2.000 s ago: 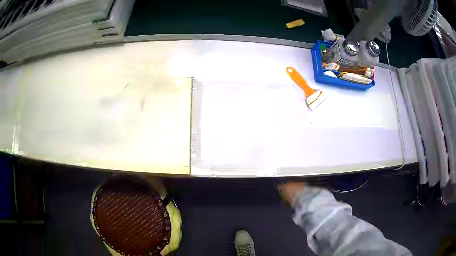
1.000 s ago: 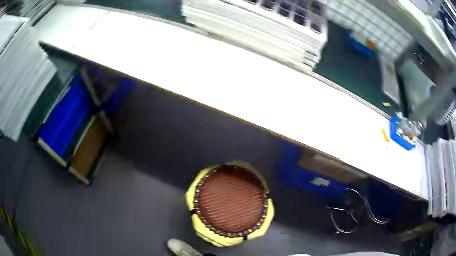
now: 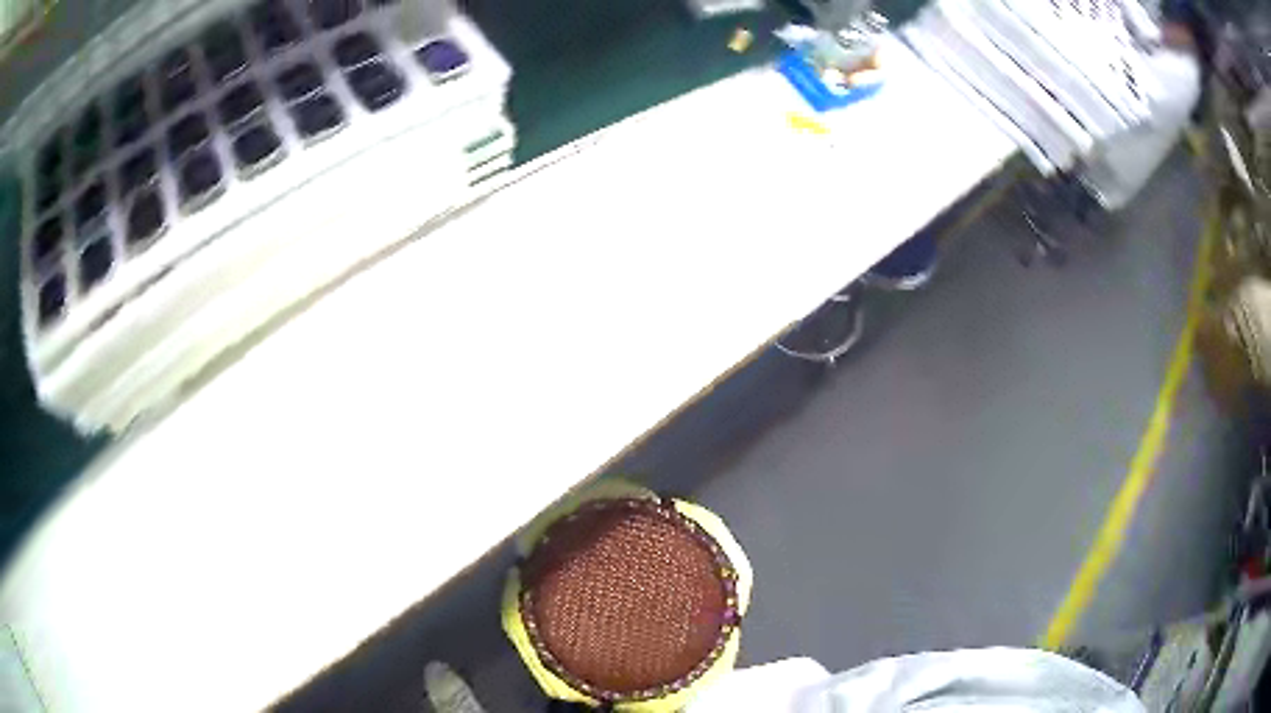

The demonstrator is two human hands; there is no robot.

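No hand of mine is in view; only a pale sleeve shows at the bottom right edge, and the hand is hidden or cut off. Nearest in front stands a round stool (image 3: 634,599) with a reddish-brown seat and yellow rim. Behind it runs the long white bench top (image 3: 460,362). A stack of white trays (image 3: 279,195) stands at the upper left, its top tray holding rows of small dark units in pockets.
A blue parts box (image 3: 832,81) and a blurred orange-yellow tool (image 3: 809,126) lie at the bench's far end. More white trays (image 3: 1025,84) stand beyond. A yellow floor line (image 3: 1136,474) crosses the grey floor at right. A shoe tip shows below.
The view has swung right and closer to the tray stack. The stool has stayed low in the picture. The hand seen two seconds ago is out of view; a sleeve now shows at the bottom.
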